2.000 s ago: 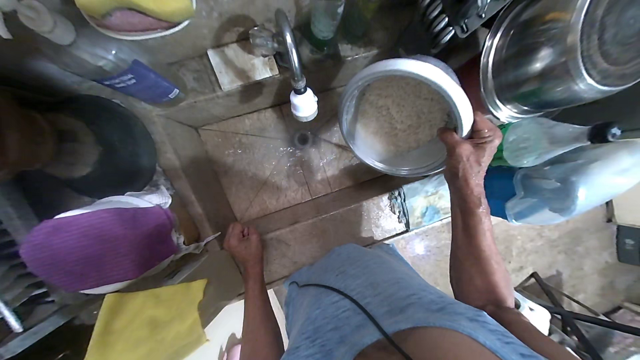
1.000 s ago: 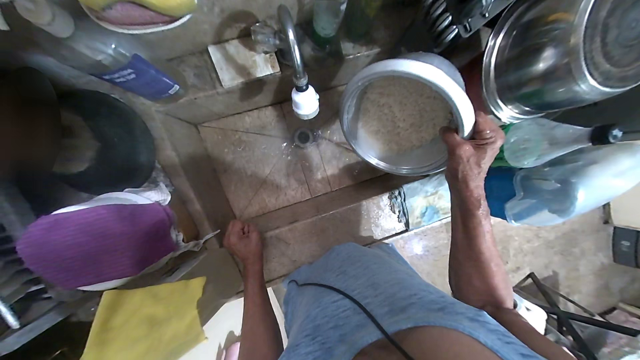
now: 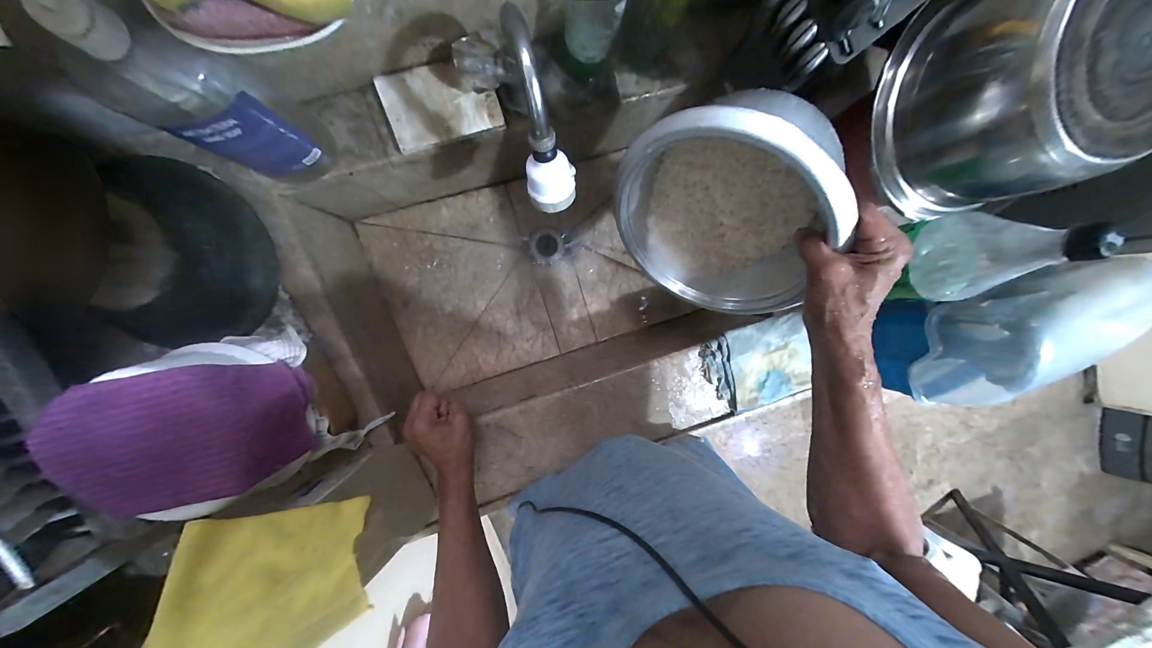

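My right hand (image 3: 855,252) grips the rim of a round metal pot (image 3: 837,193), thumb at the inside edge. The pot is tilted over the right side of a tiled sink (image 3: 477,306), and pale wet grains that look like rice (image 3: 729,202) cover its bottom. My left hand (image 3: 438,430) is closed in a fist with nothing visible in it and rests on the sink's front left edge. A curved metal faucet (image 3: 531,81) with a white spout tip (image 3: 550,182) hangs over the drain (image 3: 546,245). No stream of water shows from it.
Right of the pot are a large steel pot (image 3: 972,108), a clear bottle (image 3: 990,255) and a large plastic bottle (image 3: 1035,333). On the left lie a purple cloth (image 3: 180,436), a black round vessel (image 3: 216,252) and a yellow cloth (image 3: 261,576). A bottle with a blue label (image 3: 252,135) lies behind.
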